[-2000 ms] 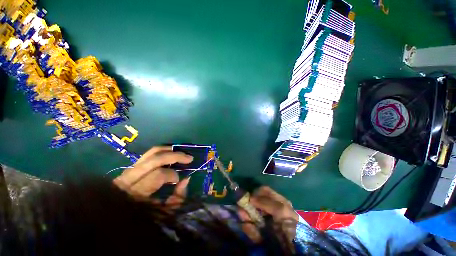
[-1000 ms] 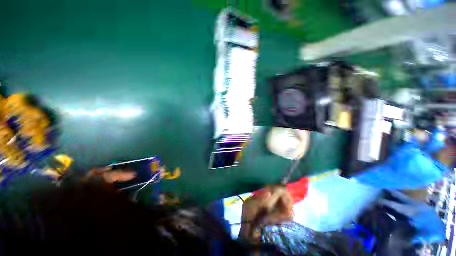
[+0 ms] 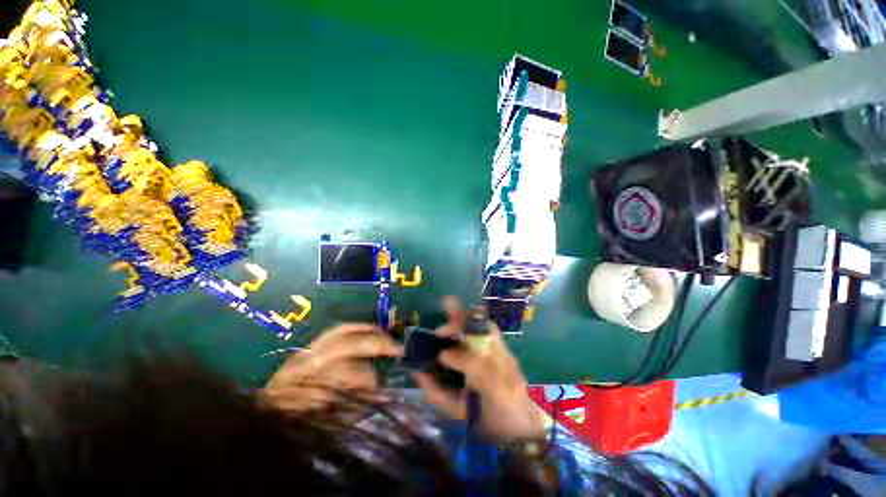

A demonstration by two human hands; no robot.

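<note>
A small black LCD module [image 3: 424, 347] is between my two hands, near the front edge of the bench. My left hand [image 3: 335, 361] grips its left end. My right hand [image 3: 491, 379] has fingers on its right side and also holds the soldering iron [image 3: 476, 328], tan handle upright; its tip is not clear. A screen [image 3: 350, 263] lies flat just beyond my hands, with a blue board and orange hooked tail at its right end. Another blue board [image 3: 385, 303] lies below it, partly hidden by my fingers. Both hands are slightly blurred.
A heap of orange-and-blue boards [image 3: 126, 209] is at left. A long stack of LCD modules [image 3: 529, 194] stands right of centre. Further right are a white cup [image 3: 631, 296], a black fan [image 3: 641, 209] and a black tray [image 3: 763, 340]. Two screen assemblies [image 3: 625, 50] lie at the far side.
The iron has left the joint at the screen, went toward the cup, and is back beside my left hand. My left hand has let go of the first screen; both hands now hold another module. The view shifted.
</note>
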